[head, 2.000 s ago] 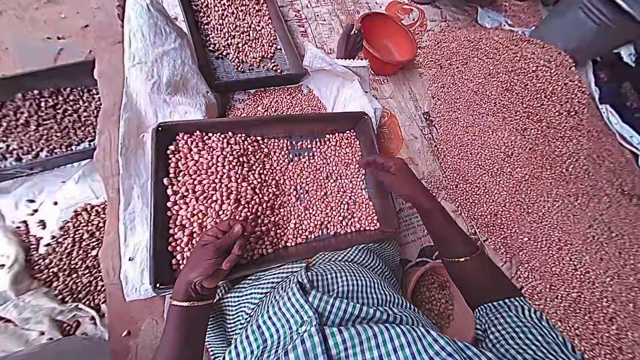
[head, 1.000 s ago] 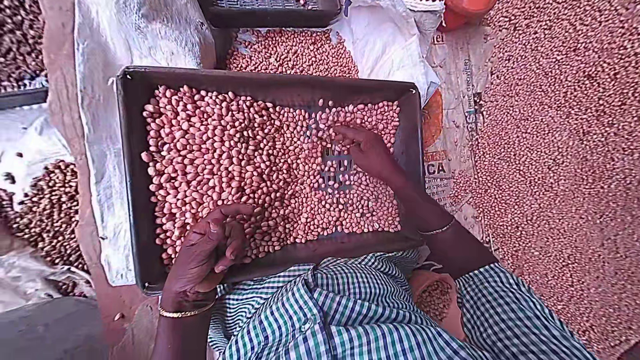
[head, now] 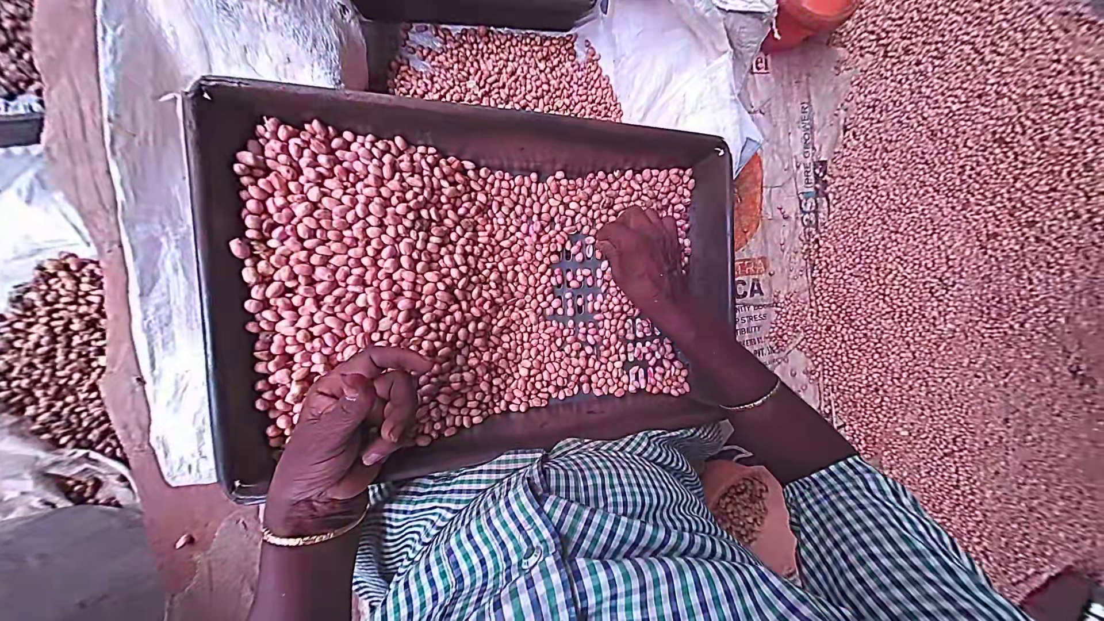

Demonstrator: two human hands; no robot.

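Observation:
A dark rectangular tray (head: 466,129) with a slotted bottom lies in front of my body and holds shelled peanuts (head: 371,233), heaped thicker on its left side. Over the peanuts at the tray's lower left is my left hand (head: 354,423), its fingers loosely curled and apart; I see nothing held in it. My right hand (head: 642,259) is at the right part of the tray, with fingers bent down to the thin layer of peanuts beside the bared slots. Its fingertips are partly hidden, so whether it pinches a peanut cannot be told.
A broad spread of peanuts (head: 957,259) covers the right side. More peanuts (head: 509,73) lie beyond the tray, near a second dark tray (head: 483,10) and an orange container (head: 811,17). Darker nuts (head: 60,354) are piled at left. A small tub of nuts (head: 768,526) stands by my right arm.
My right hand has moved from the tray's right rim into its right part. Slots near that hand show more than two seconds ago. My left hand stays at the lower left. The view has moved closer.

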